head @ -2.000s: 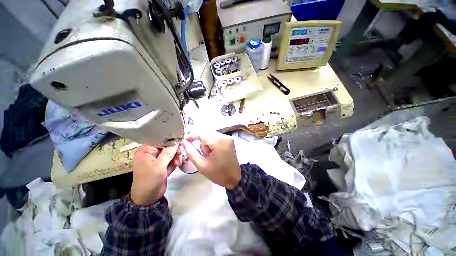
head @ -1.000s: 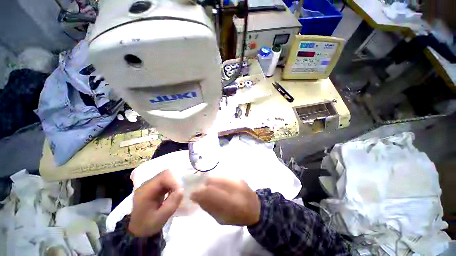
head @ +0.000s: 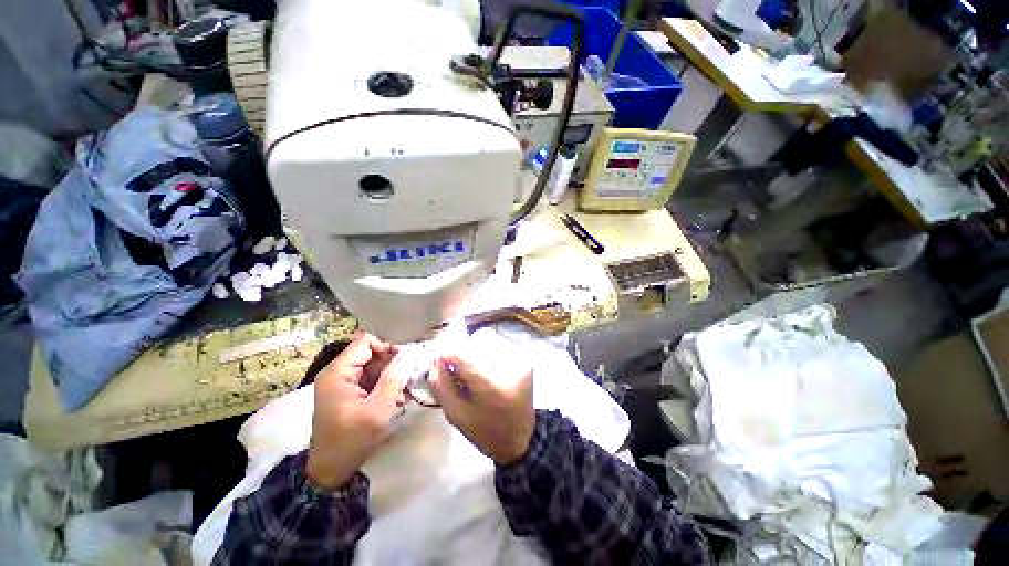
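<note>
The cream JUKI sewing machine head (head: 393, 221) stands in front of me. A large white cloth (head: 443, 486) lies under the needle area and over my lap. My left hand (head: 356, 409) pinches the cloth just below the head, at the left. My right hand (head: 487, 404) holds the cloth beside it, fingers curled, at the right of the needle area. The fingertips of both hands are near each other. The needle is hidden, and glare washes out the cloth there.
Small white pieces (head: 263, 274) lie beside a grey-blue plastic bag (head: 122, 243) at the left. Black snips (head: 582, 233) and a control panel (head: 636, 169) are right of the head. A white cloth heap (head: 797, 409) is at the right. A blue bin (head: 631, 77) stands behind.
The view has turned left, so the head appears further right. Both hands first came down from the needle area with the cloth, then moved back up close under the head.
</note>
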